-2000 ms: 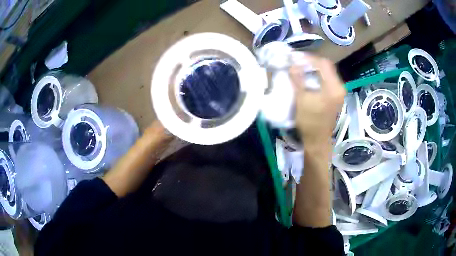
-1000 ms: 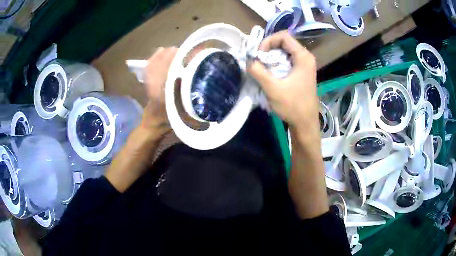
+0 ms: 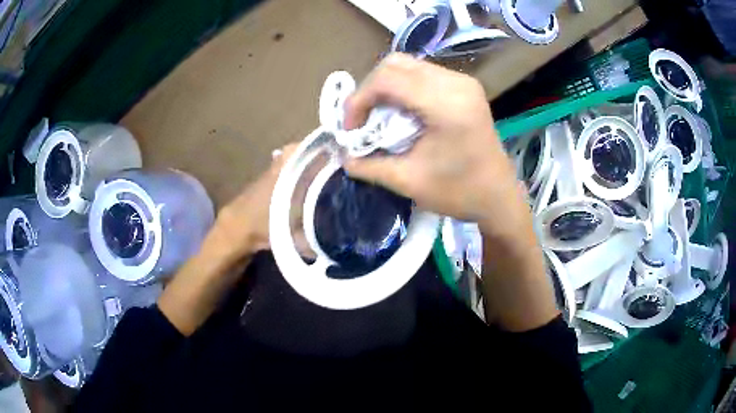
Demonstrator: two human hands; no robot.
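Observation:
A lamp head (image 3: 294, 242) is held up in front of me, its wide white ring facing the camera around a glossy dark centre disc (image 3: 363, 222). My left hand (image 3: 257, 206) grips it from behind at the left; its fingers are mostly hidden by the ring. My right hand (image 3: 452, 133) pinches a crumpled white wiping cloth (image 3: 389, 133) at the ring's upper edge, over the top of the dark disc. A small white loop of the cloth or of a part sticks up left of my right fingers; I cannot tell which.
A green crate (image 3: 565, 111) heaped with white ringed stems (image 3: 611, 158) stands at the right. Several frosted cylinder units (image 3: 173, 211) with white rings are grouped at the left. More ringed stems (image 3: 470, 40) lie at the far end of the brown board (image 3: 218, 85).
The lamp head has come lower and closer to my body. My right hand with the cloth has moved left from beside the ring onto its upper part. My left hand has shifted behind the ring.

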